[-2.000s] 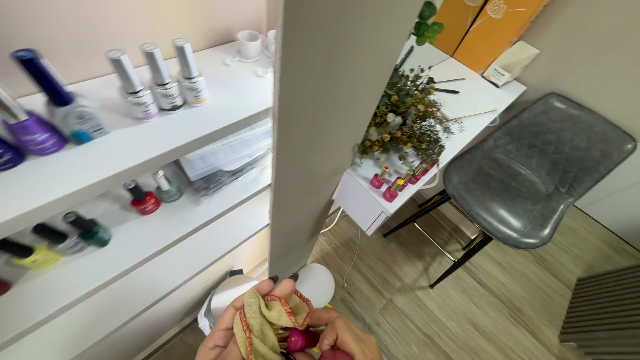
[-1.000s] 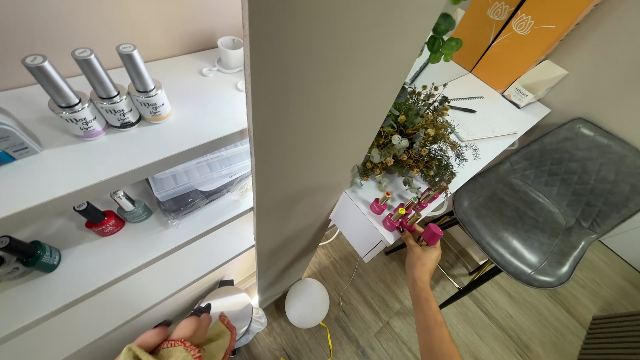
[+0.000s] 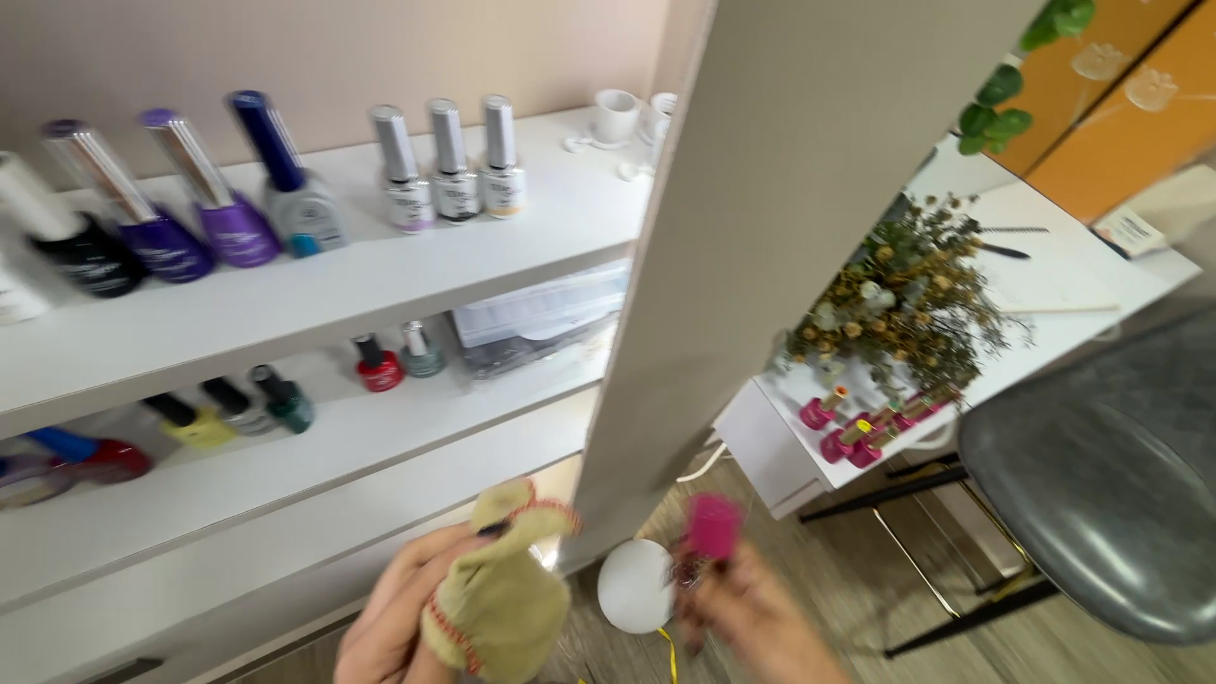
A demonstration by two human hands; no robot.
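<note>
A tan cloth with red stitched edging (image 3: 508, 598) is held in my left hand (image 3: 408, 608) at the lower middle, below the shelves. My right hand (image 3: 750, 608), blurred, grips a magenta nail polish bottle (image 3: 714, 525) to the right of the cloth; the two hands are apart. Several magenta polish bottles (image 3: 841, 442) stand on the corner of the white desk (image 3: 1054, 356), beside a dried flower arrangement (image 3: 893, 294). On the upper shelf (image 3: 351, 294) are silver-capped bottles (image 3: 451, 161) and purple bottles (image 3: 237, 223). A red bottle (image 3: 378, 366) stands on the shelf below.
A grey upright panel (image 3: 731, 247) separates the shelves from the desk. A grey padded chair (image 3: 1111, 494) stands at the right, and a white balloon (image 3: 636, 586) lies near the floor. Small white cups (image 3: 616, 116) and a clear plastic case (image 3: 541, 318) are on the shelves.
My right hand has drawn back from the bottles on the desk toward the cloth, holding a magenta bottle. The cloth in my left hand has come further into view. The view has shifted left.
</note>
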